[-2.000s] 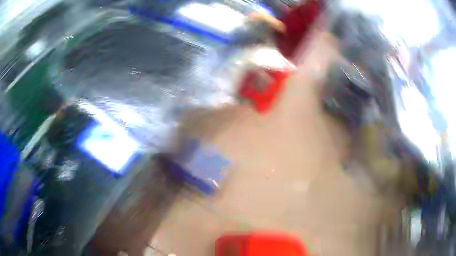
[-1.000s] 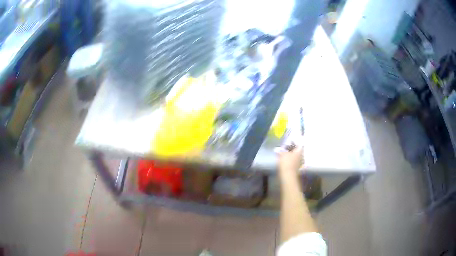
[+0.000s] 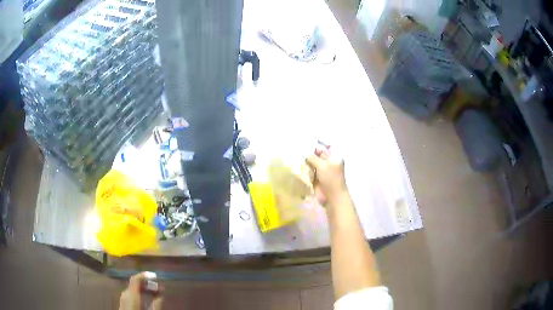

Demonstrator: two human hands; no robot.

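Observation:
A yellow packet [image 3: 265,204] with a blurred, see-through tan part lies on the white table [image 3: 376,187], right of a grey upright post. My right hand [image 3: 328,175] is over the table at the packet's right side. Its fingers are curled at the edge of the see-through part and seem to pinch it. A small whitish bit shows at the fingertips. My left hand [image 3: 140,295] is cut off by the bottom edge, in front of the table. White shows at its fingertips; I cannot tell whether this is finger cots or a held piece.
The grey post [image 3: 203,121] crosses the table. Left of it are stacked clear trays [image 3: 91,91], a yellow bag [image 3: 125,213] and a heap of small parts [image 3: 177,217]. Black tools [image 3: 240,160] lie by the post. Grey crates [image 3: 418,72] stand on the floor at right.
The view has turned and come closer to the table, and is sharper. My right hand is farther right of the post than before. My left hand has come into view at the bottom.

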